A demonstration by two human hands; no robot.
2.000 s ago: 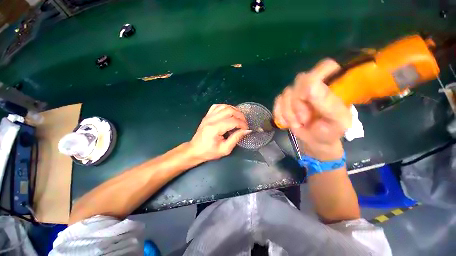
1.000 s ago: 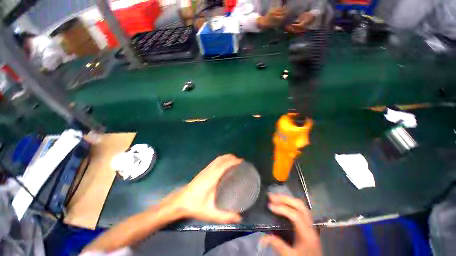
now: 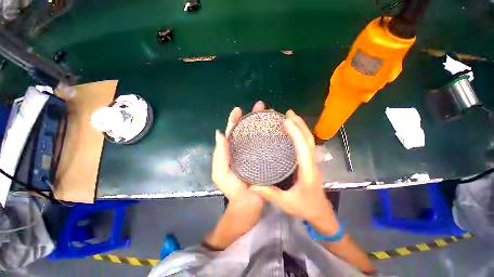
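Note:
The round grey screw tray (image 3: 262, 154) is lifted near the bench's front edge, its dotted surface facing up. Tiny coppery screws (image 3: 261, 123) gather along its far part. My left hand (image 3: 233, 176) grips the tray's left side. My right hand (image 3: 304, 176) grips its right side, with a blue strap (image 3: 325, 232) on the wrist. The orange electric screwdriver (image 3: 357, 76) hangs tilted just right of the tray, its tip down near my right fingers, not held.
Thin metal tweezers (image 3: 346, 149), a white tissue (image 3: 406, 127) and a solder spool (image 3: 463, 93) are at right. A white round item (image 3: 129, 119), cardboard (image 3: 86, 143) and a dark blue box (image 3: 47, 146) are at left. Small black units (image 3: 164, 35) lie beyond. Blue stools (image 3: 414, 208) stand below.
My right hand has let go of the screwdriver, which now hangs free, and has taken hold of the tray. The tray has been lifted off the bench between both hands.

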